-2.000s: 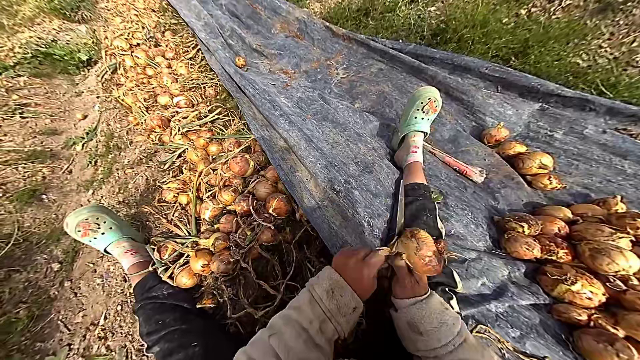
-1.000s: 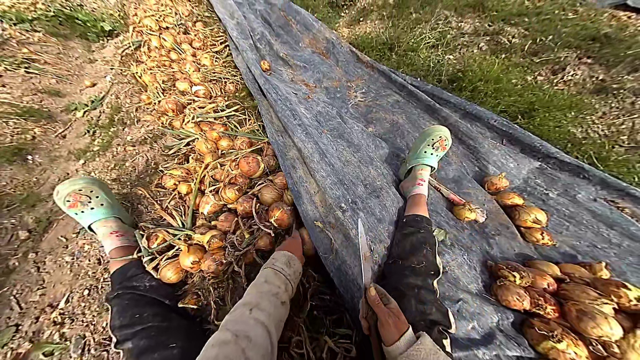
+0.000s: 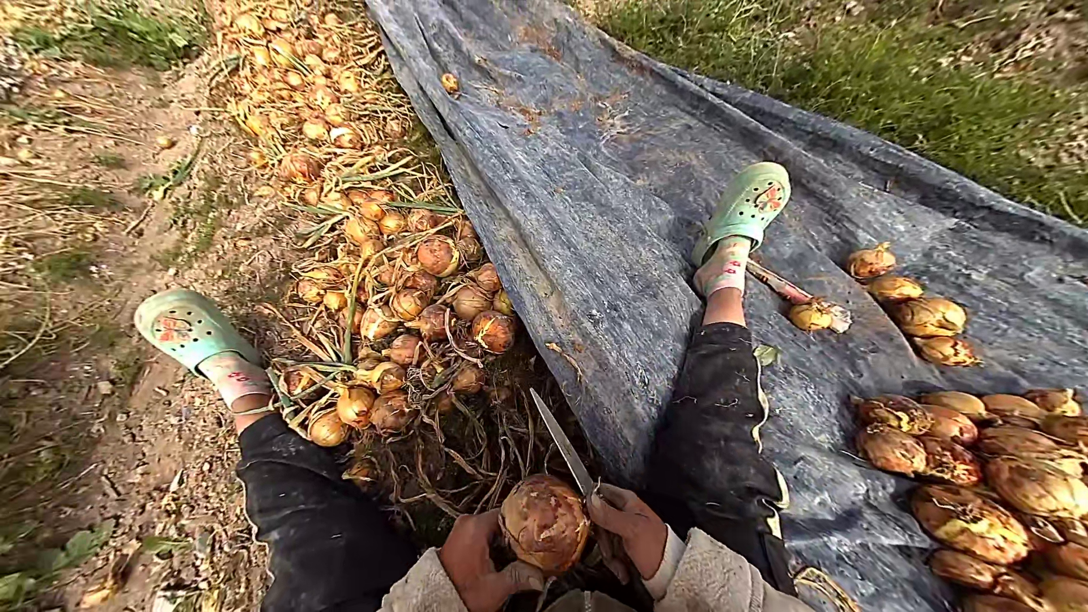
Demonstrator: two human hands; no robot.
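Observation:
Low in the middle, my left hand (image 3: 486, 563) grips a large brown onion (image 3: 546, 523) by its left side and underside. My right hand (image 3: 631, 529) holds a knife (image 3: 563, 444) beside the onion, its blade pointing up and to the left. The blade's lower end is close to the onion's right side; whether they touch I cannot tell. Dry stems and roots lie in the dark gap under my hands. Beyond them is a long row of onions (image 3: 438, 256) with withered tops.
A grey tarp (image 3: 578, 229) stretches diagonally from my right leg. Trimmed onions (image 3: 969, 523) are piled on it at the lower right, with several more (image 3: 931, 317) above. A small onion (image 3: 810, 315) lies near my right clog (image 3: 746, 208). My left clog (image 3: 194, 330) rests on bare soil.
My left hand was at the onion row a second ago and is now between my legs with an onion. The onion held two seconds ago is no longer in my hands.

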